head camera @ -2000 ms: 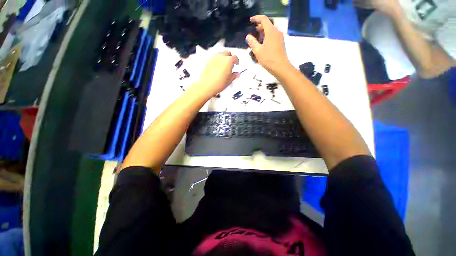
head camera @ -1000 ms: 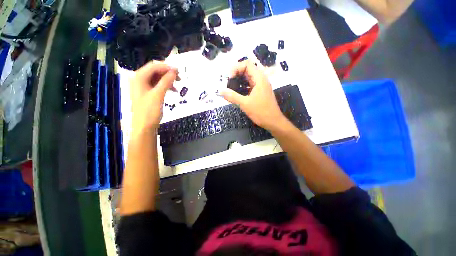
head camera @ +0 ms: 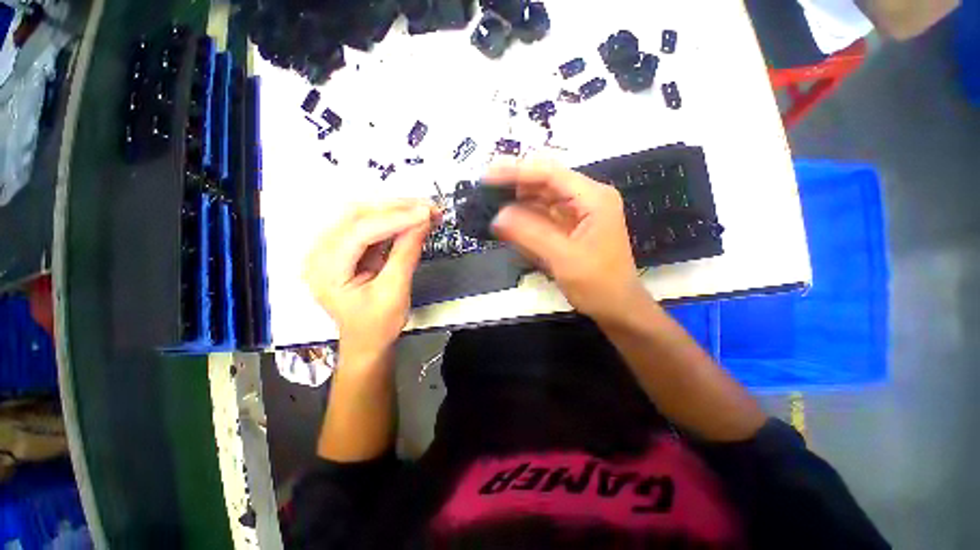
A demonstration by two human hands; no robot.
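My right hand (head camera: 575, 231) holds a small black assembly (head camera: 484, 210) between thumb and fingers, above the black parts tray (head camera: 672, 204). My left hand (head camera: 376, 263) is just left of it, its thumb and fingertips pinched together on a tiny thin piece (head camera: 437, 204), too small to name. The tray lies along the table's near edge, with shiny pieces in its pockets; both hands hide part of it. Small black inserts (head camera: 417, 133) lie scattered on the white table (head camera: 752, 161) beyond the hands.
Loose black housings (head camera: 312, 38) are heaped at the far edge. A small black cluster (head camera: 629, 59) lies at the far right. Stacked blue-edged trays (head camera: 220, 193) stand at the left, beside the green conveyor. A blue bin (head camera: 838, 269) is at the right, and part of another person's arm (head camera: 908, 13) shows top right.
The hands have come close together over the tray, the right still holding the black assembly. The left has moved from over the scattered inserts, fingertips now pinched. The view has shifted.
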